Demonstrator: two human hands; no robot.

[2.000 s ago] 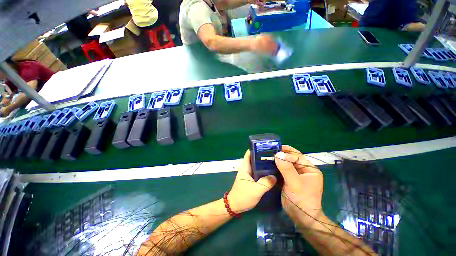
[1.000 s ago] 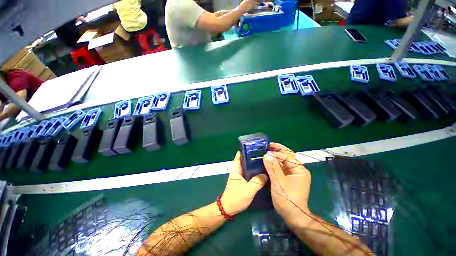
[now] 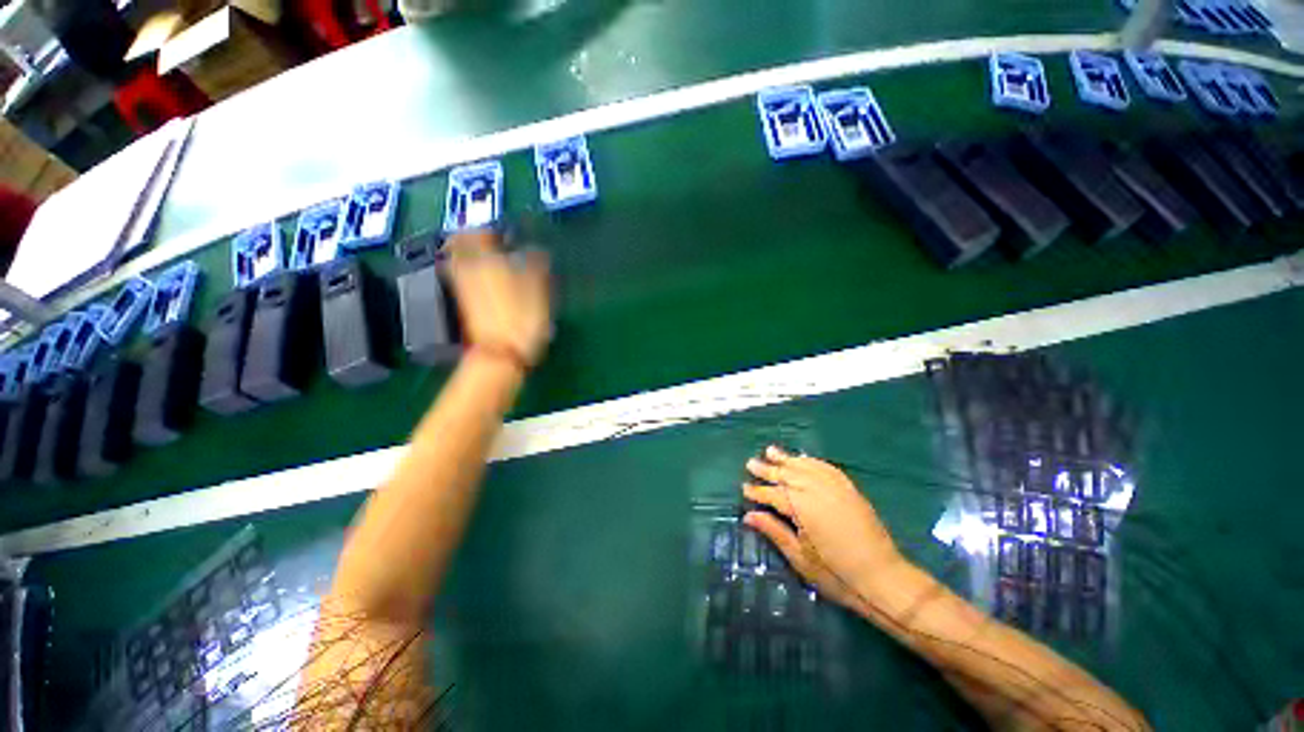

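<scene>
My left hand (image 3: 504, 300) is blurred over the far green band, beside the right-most dark housing (image 3: 426, 303) of the left row. Its fingers point away from me, and I cannot tell whether it holds a housing. My right hand (image 3: 830, 529) lies over the upper part of the clear working sheet (image 3: 758, 615) with dark rectangles. Its fingers are slightly apart near the sheet's upper edge, with nothing visible in them.
Light blue frames (image 3: 566, 172) line the band behind the housings. More housings (image 3: 937, 208) lean at the right. A sheet stack (image 3: 1051, 501) lies right of my right hand, and glossy sheets (image 3: 215, 629) lie lower left. Pale strips (image 3: 715, 393) cross the bench.
My hands have parted. My left hand has moved forward and left to the row; my right has dropped to the sheet. The housing between them is no longer visible there. The view has tilted down.
</scene>
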